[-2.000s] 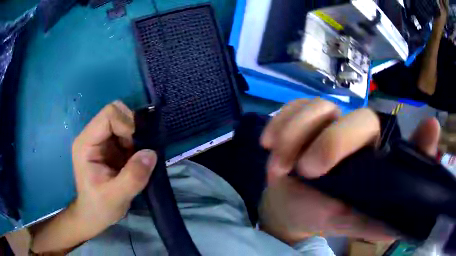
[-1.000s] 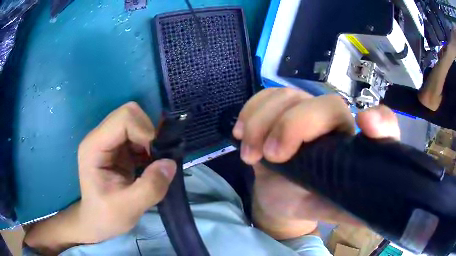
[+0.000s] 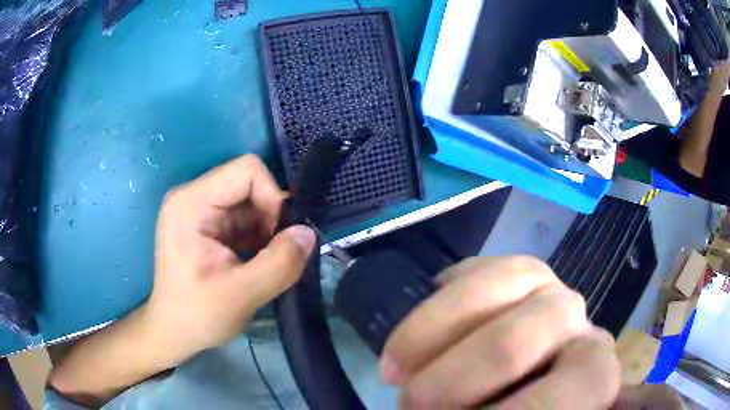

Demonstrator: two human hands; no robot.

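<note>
My left hand (image 3: 228,256) pinches a black headband (image 3: 308,336) near its end, which points up and away over the tray. A narrow dark piece with small shiny spots shows at the band end (image 3: 318,168). My right hand (image 3: 504,336) is closed around a thick black electric screwdriver (image 3: 388,292). Its nose points left at the band just below my left thumb; the thin bit is blurred, and I cannot tell whether it touches. A black tray with a grid of holes (image 3: 340,88) lies on the green bench behind the band end.
A white and black screw feeder (image 3: 560,88) stands in a blue tray (image 3: 512,170) at the upper right. Clear plastic bags (image 3: 32,80) lie along the left edge. Another person's arm (image 3: 704,120) shows at the far right, above cartons (image 3: 684,288). A dark slatted box (image 3: 608,248) is below the bench.
The screwdriver has turned and moved down and left, its nose now at the band. The band in my left hand has shifted right, and its end now tilts right.
</note>
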